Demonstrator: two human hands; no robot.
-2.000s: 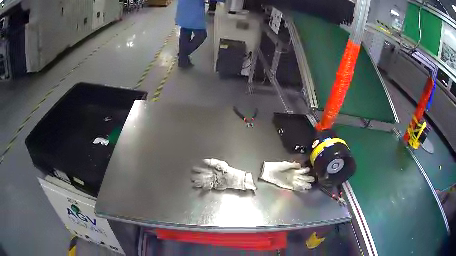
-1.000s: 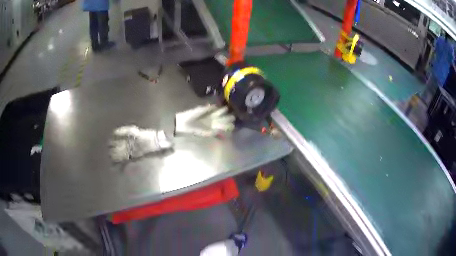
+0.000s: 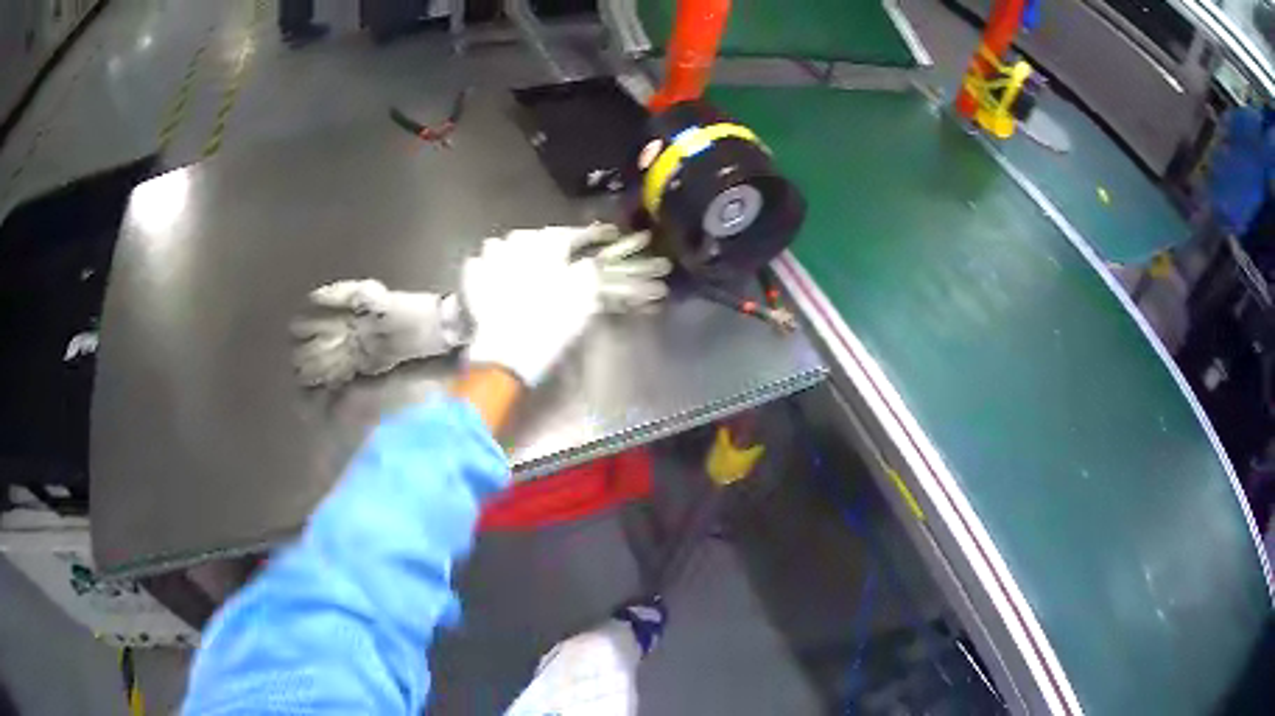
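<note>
My left hand (image 3: 529, 301), in a white glove and blurred, reaches in from the lower left over the steel table (image 3: 210, 406). It covers the cuff and palm of a loose knit glove (image 3: 632, 273), whose fingers show to the right. Whether it grips that glove is hidden. A second loose knit glove (image 3: 371, 332) lies flat to the left, its cuff end beside my hand. My light blue sleeve (image 3: 357, 560) crosses the table's front edge. My right hand is out of view.
A black fan-like drum with yellow tape (image 3: 720, 196) stands at the table's right corner, by the green conveyor (image 3: 1007, 378). Pliers (image 3: 434, 123) and a black flat holder (image 3: 573, 133) lie behind. A black tote (image 3: 49, 336) is left. A whitish leg cover (image 3: 587, 674) shows below.
My left hand and sleeve have come into view over the right-hand loose glove. The view has swung right since the oldest frame, so the table sits further left.
</note>
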